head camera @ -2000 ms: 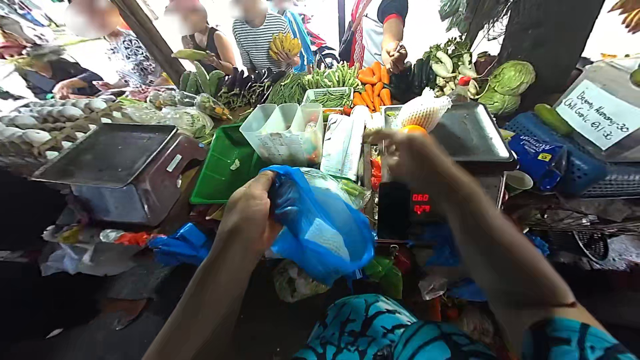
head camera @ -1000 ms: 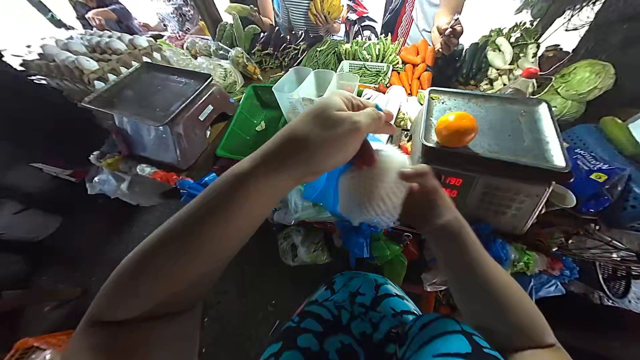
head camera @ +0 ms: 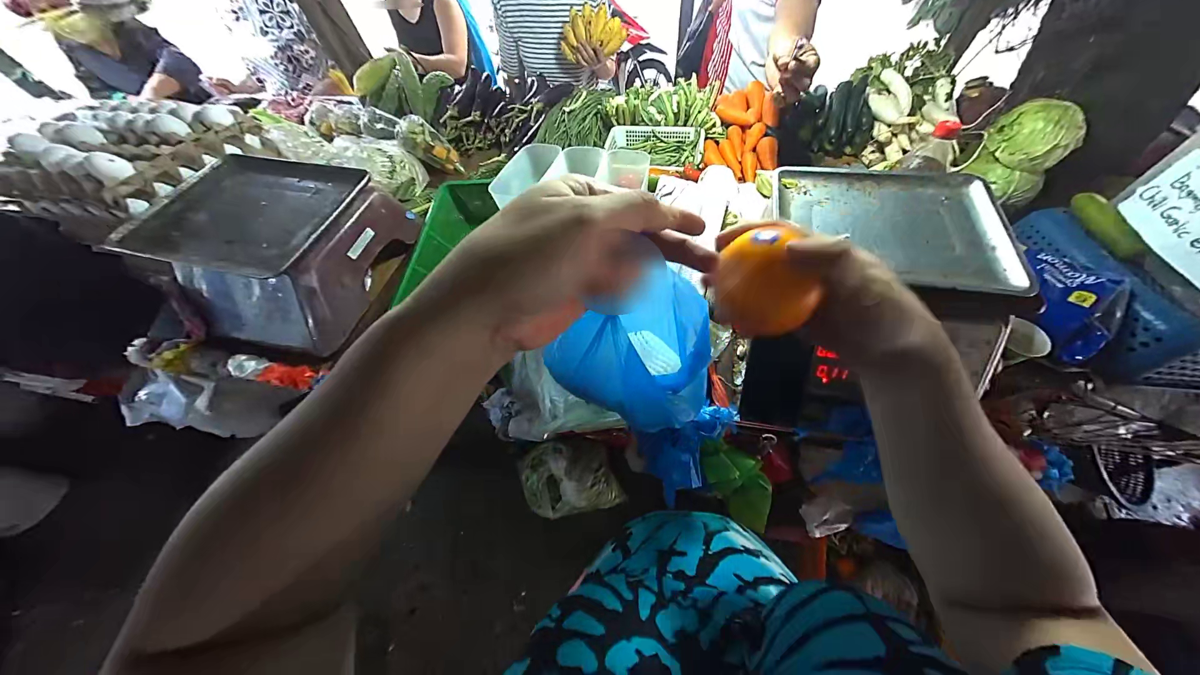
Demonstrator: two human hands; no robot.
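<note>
My right hand (head camera: 844, 281) grips an orange fruit (head camera: 767, 281) that bears a small sticker, held near the front left corner of the metal scale pan (head camera: 900, 225). My left hand (head camera: 581, 253) is just left of it, palm down, at the top of a blue plastic bag (head camera: 637, 356). The bag hangs full, with something pale and netted showing through its side. Blur and the fingers hide how the left hand holds the bag. Beneath the pan, red digits glow on the scale's dark display (head camera: 830, 367).
Another scale (head camera: 253, 216) stands left, beside egg trays (head camera: 112, 155). A green tray (head camera: 450, 234) and clear containers (head camera: 572, 169) lie ahead. Carrots (head camera: 748, 131), beans and cabbages (head camera: 1036, 136) line the back. People stand beyond, one hand holding bananas (head camera: 595, 33). A blue basket (head camera: 1162, 309) is at right.
The orange fruit lay on the scale pan one second ago and is now in my right hand. The netted item that was between my hands is now inside the blue bag.
</note>
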